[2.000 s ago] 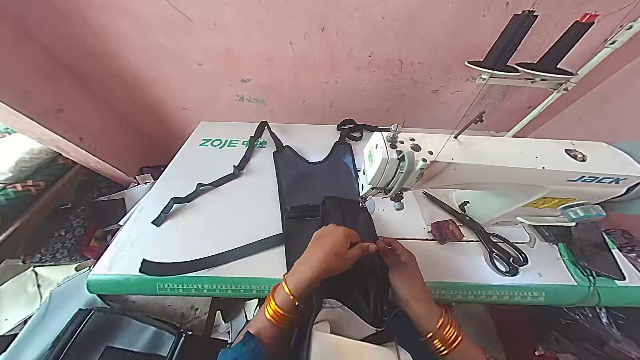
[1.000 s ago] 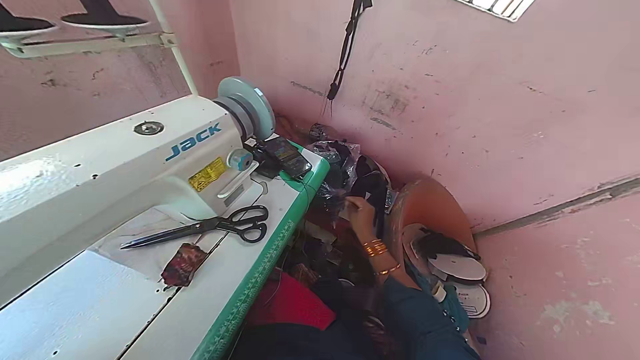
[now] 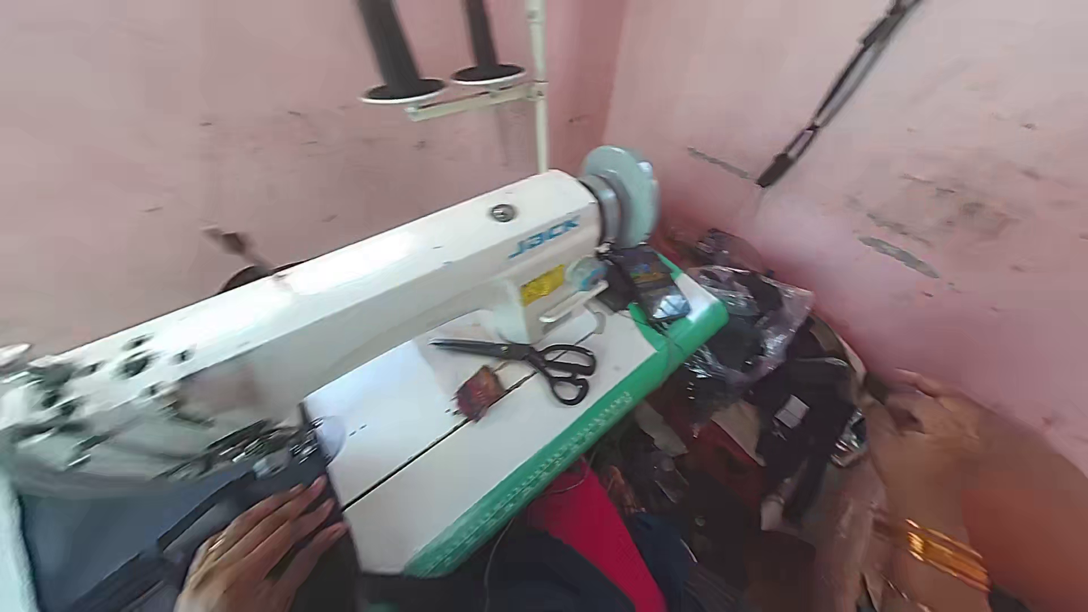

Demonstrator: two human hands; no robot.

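My left hand [image 3: 263, 548] lies flat on dark fabric [image 3: 93, 535] at the lower left, just below the needle area of a white Jack sewing machine [image 3: 357, 297]. At the right edge, my right hand [image 3: 918, 416], blurred, is over the heap beside the table, with gold-coloured bangles at the wrist; whether it holds anything cannot be made out. Black-handled scissors [image 3: 531, 357] lie on the white table [image 3: 459, 476] under the machine arm, next to a small dark red scrap [image 3: 479, 393].
Clear plastic bags [image 3: 748, 314] and dark items are piled right of the table. A dark phone-like device [image 3: 659, 293] rests near the handwheel [image 3: 625, 195]. Thread cones [image 3: 395, 51] stand behind the machine; a black strap [image 3: 833, 93] hangs on the pink wall.
The view has swung right and then partly back left. Two seconds ago both hands were on the dark fabric; now only my left is on it, and my right is off to the right.
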